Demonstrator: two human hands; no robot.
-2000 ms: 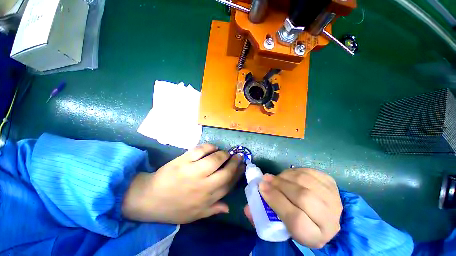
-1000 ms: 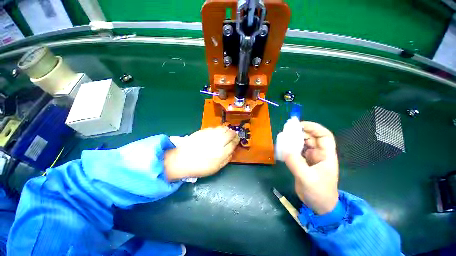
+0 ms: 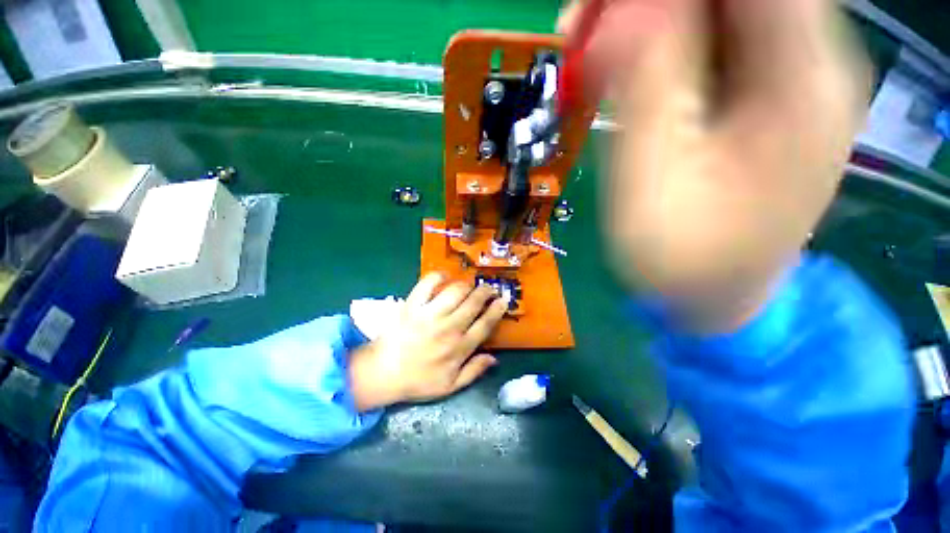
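Observation:
The orange toggle press stands in front of me. A small dark and silver motor part sits in the nest under the ram. My left hand rests on the base with its fingertips at the part. My right hand is large and blurred at the upper right, closed around the red grip of the press lever. The white glue bottle with a blue tip lies on the green bench in front of the base.
A craft knife lies right of the bottle. A white wipe is partly under my left wrist. A white carton, beige tape rolls and a blue bin are at the left. Loose small parts lie behind.
My right hand has put the bottle down on the bench and moved up to the lever's red grip. The motor part has gone from the bench into the nest with my left hand.

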